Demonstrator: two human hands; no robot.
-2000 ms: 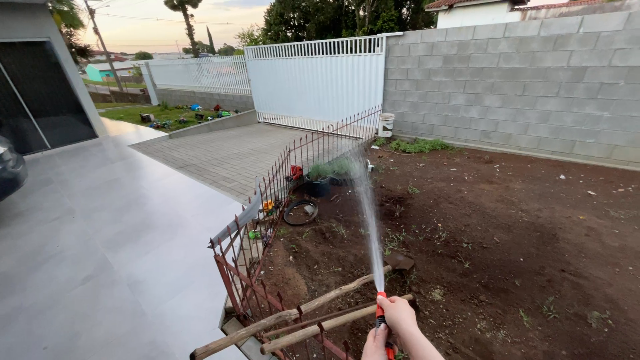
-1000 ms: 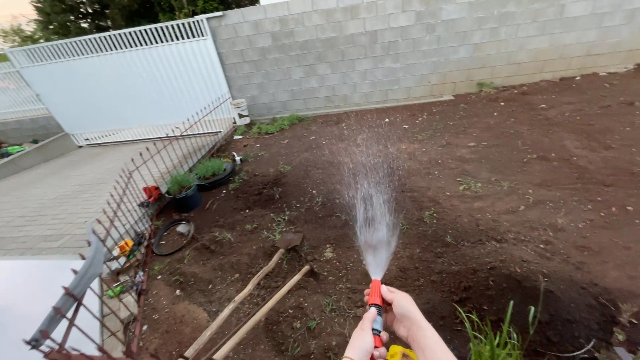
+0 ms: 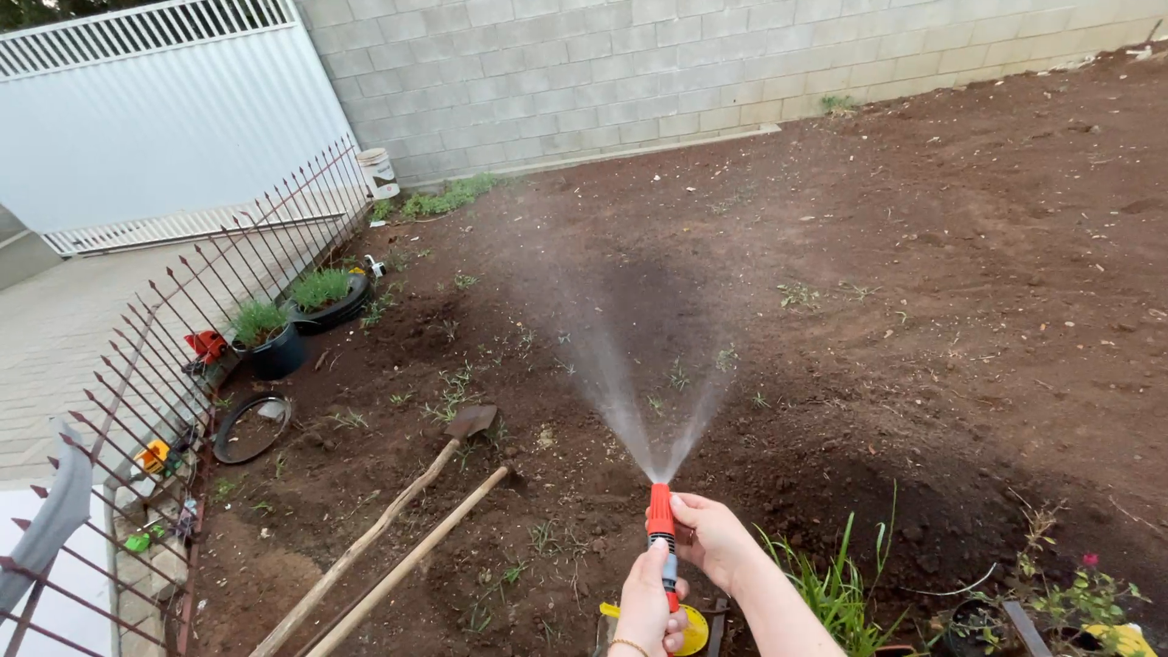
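A red and grey hose nozzle point(image 3: 661, 520) points away from me at the lower middle, and water point(image 3: 639, 429) leaves its tip in a wide, split spray over brown soil. My left hand point(image 3: 650, 598) is wrapped around the nozzle's lower body, a thin bracelet at its wrist. Higher up, my right hand point(image 3: 716, 540) grips the red front collar between thumb and fingers. The hose itself is hidden below my hands. To the left, a shovel with a rusty blade point(image 3: 473, 421) and a second wooden handle point(image 3: 411, 561) lie near each other.
A spiked metal fence point(image 3: 151, 365) runs along the left, beside a potted plant point(image 3: 276, 351), a planted tire point(image 3: 333, 306) and a round rim point(image 3: 254, 427). A block wall point(image 3: 566, 82) and white gate point(image 3: 173, 128) stand behind. Grass point(image 3: 844, 584) and flowering plants point(image 3: 1086, 593) are at lower right.
The view has swung right and downward. The spray was a narrow jet at first, then a fuller cone, and is now wide and split. Both hands remain on the nozzle.
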